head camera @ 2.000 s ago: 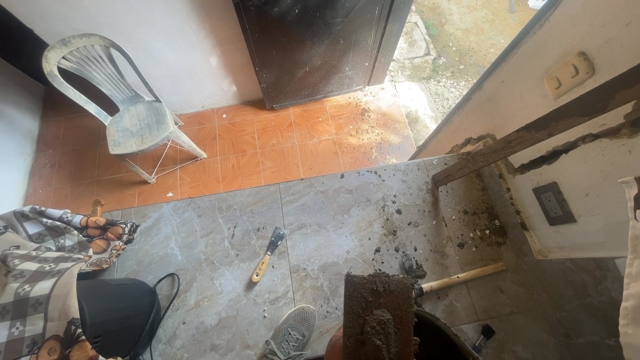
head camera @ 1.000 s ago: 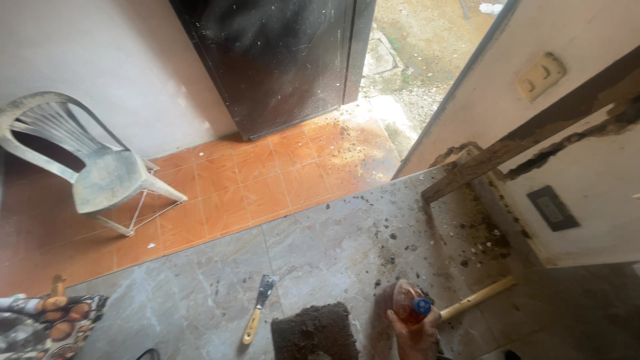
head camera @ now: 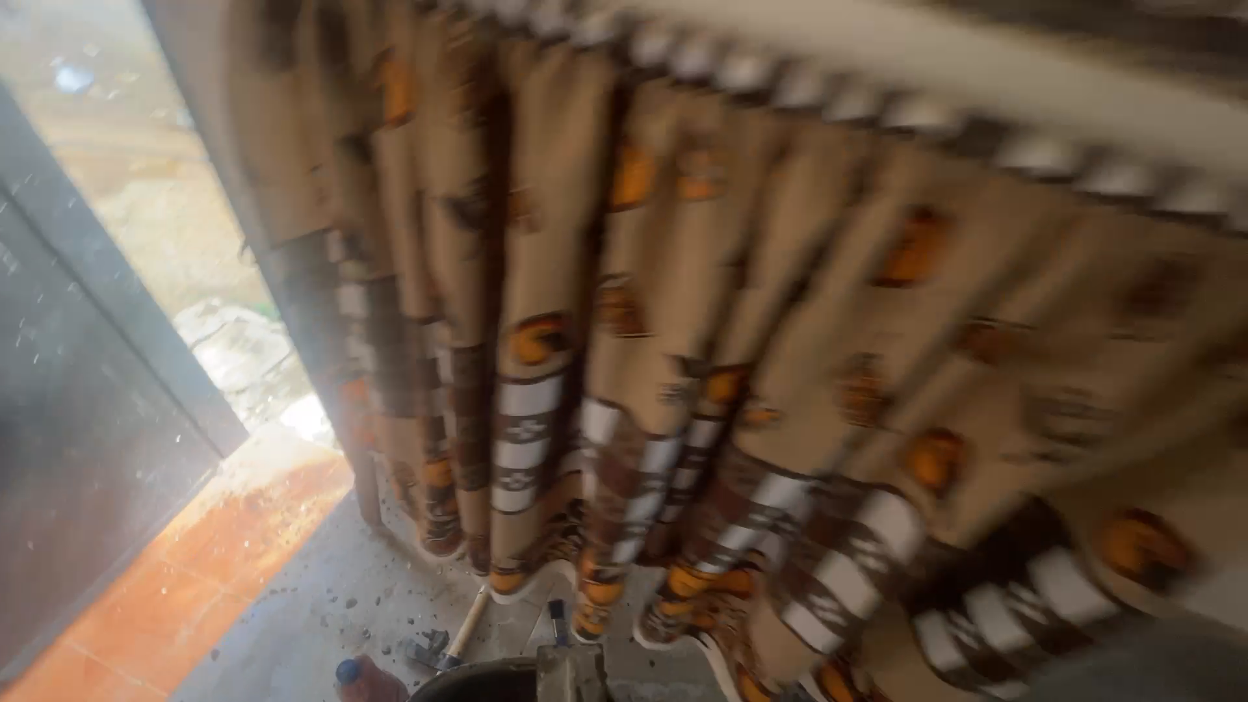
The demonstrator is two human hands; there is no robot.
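Neither my left hand nor my right hand shows in the head view. At the bottom edge a plastic bottle with a blue cap (head camera: 369,680) and reddish contents stands beside the dark rim of a bucket (head camera: 468,675). A grey, mortar-stained block-like piece (head camera: 571,673) lies over the bucket's rim. Behind them on the floor is a hammer with a wooden handle (head camera: 468,624), its dark head near the bucket. A small dark-tipped tool (head camera: 558,622) stands out just behind the rim.
A brown patterned curtain (head camera: 663,341) hangs across most of the view, its hem near the grey floor (head camera: 322,585). At the left are a dark door (head camera: 88,390), orange tiles (head camera: 166,585) and a bright doorway (head camera: 224,341). Debris is scattered on the floor.
The view has swung far to the right, onto the curtain. One second ago a hand was at the bottle; now no hand is in view and the bottle stands free of it.
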